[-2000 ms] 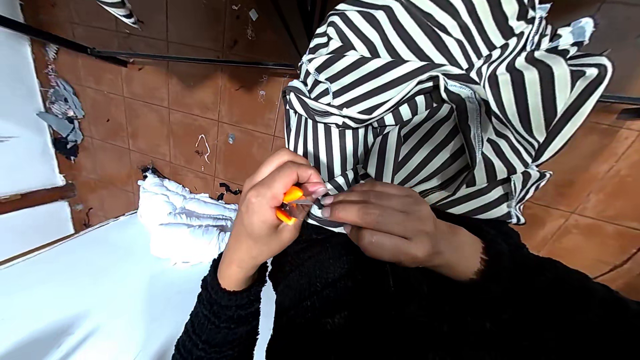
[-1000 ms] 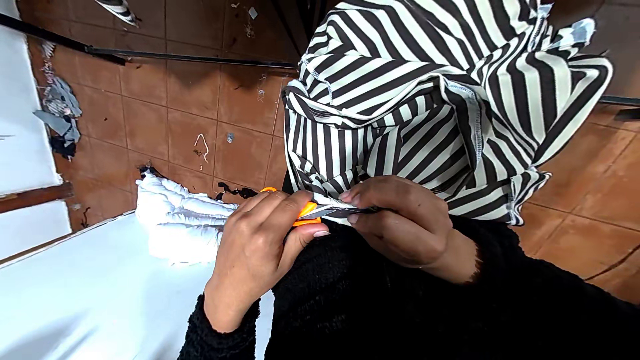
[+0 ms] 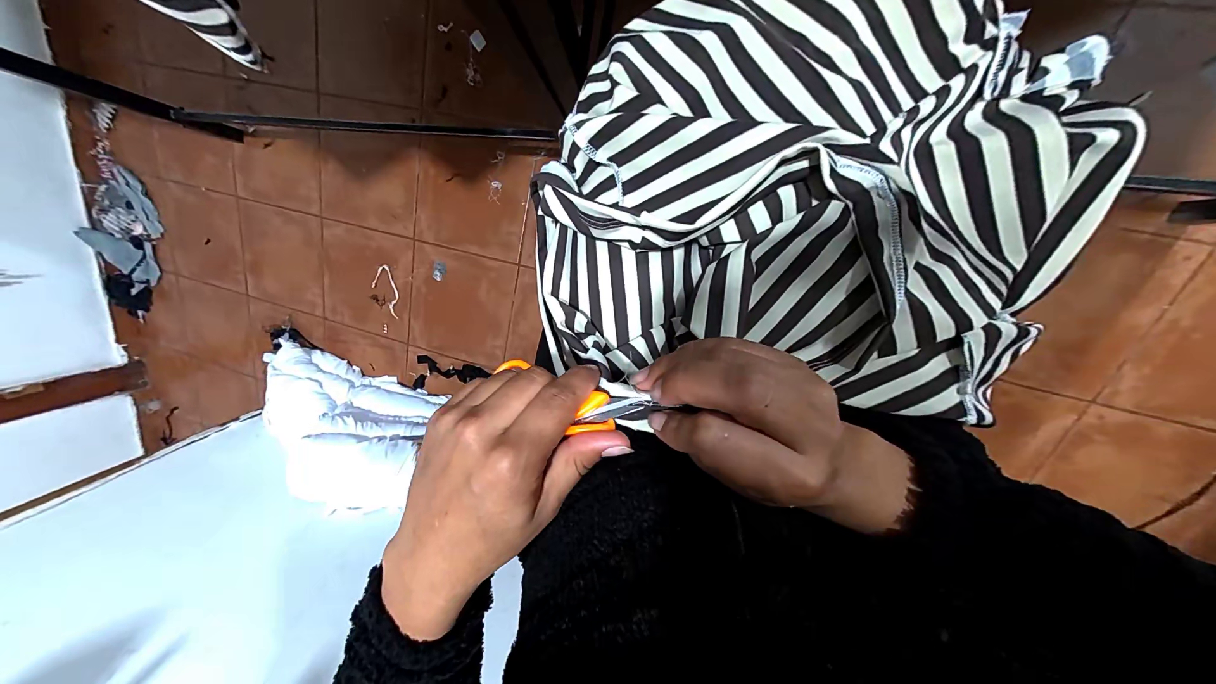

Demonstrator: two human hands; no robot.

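Note:
My left hand (image 3: 503,456) is closed around the orange handles of small scissors (image 3: 594,408), whose metal blades point right. The blade tips reach the fingertips of my right hand (image 3: 750,418), which pinches an edge of black-and-white striped fabric (image 3: 779,209). The fabric hangs in loose folds beyond both hands, with overlocked seams showing. Fingers hide the exact spot where blades and cloth meet, so whether the blades are apart there cannot be told.
Left of my left hand, white padded fabric (image 3: 342,427) lies at the corner of a white table (image 3: 190,551). Thread and cloth scraps (image 3: 128,237) lie on the brown tiled floor (image 3: 370,218). A black metal bar (image 3: 361,125) crosses behind the striped fabric.
My left hand has turned; the scissors, pointing at my right fingertips, now lie more lengthwise, their handles further inside the hand. My right hand keeps its pinch near the same place.

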